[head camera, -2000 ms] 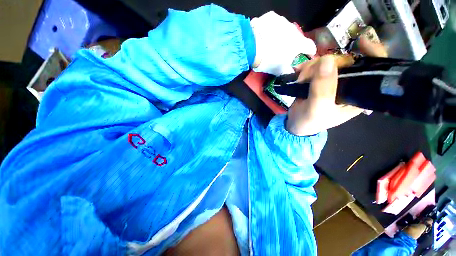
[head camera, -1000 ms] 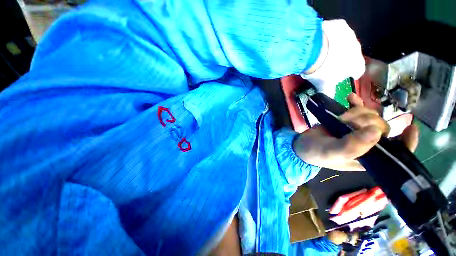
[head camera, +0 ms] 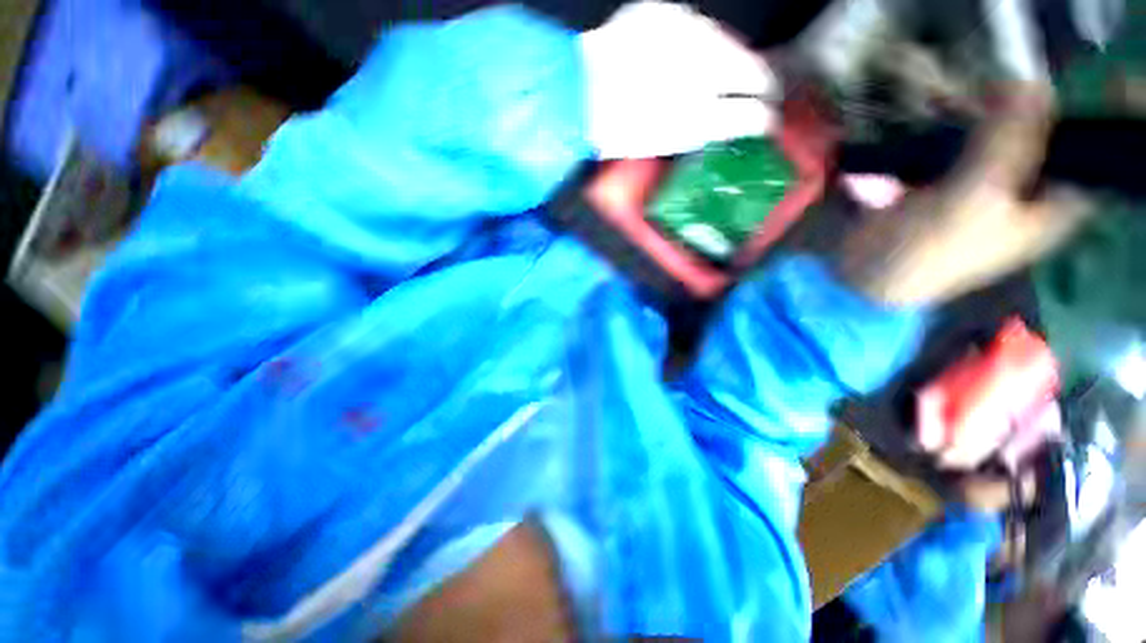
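Note:
A green circuit board (head camera: 723, 197) lies on a red-pink foam pad (head camera: 689, 269) in front of me. My left hand (head camera: 679, 82), in a white glove, is over the board's upper left edge with its fingers closed on that edge. My bare right hand (head camera: 974, 232) is off to the right of the board, strongly blurred. A black shape like the electric screwdriver (head camera: 1108, 157) shows just beyond it. The blur hides whether the fingers hold it.
Red and pink pads (head camera: 990, 399) are stacked on the black bench at the right. An open brown carton (head camera: 867, 515) is below, beside another person's blue sleeve (head camera: 936, 578). A blurred pale feeder (head camera: 861, 44) is at the top. A blue-violet bin (head camera: 94, 75) is at upper left.
My right hand has moved away from the board to the right, and the black screwdriver is no longer over the board. The board now shows largely uncovered. The whole view has shifted.

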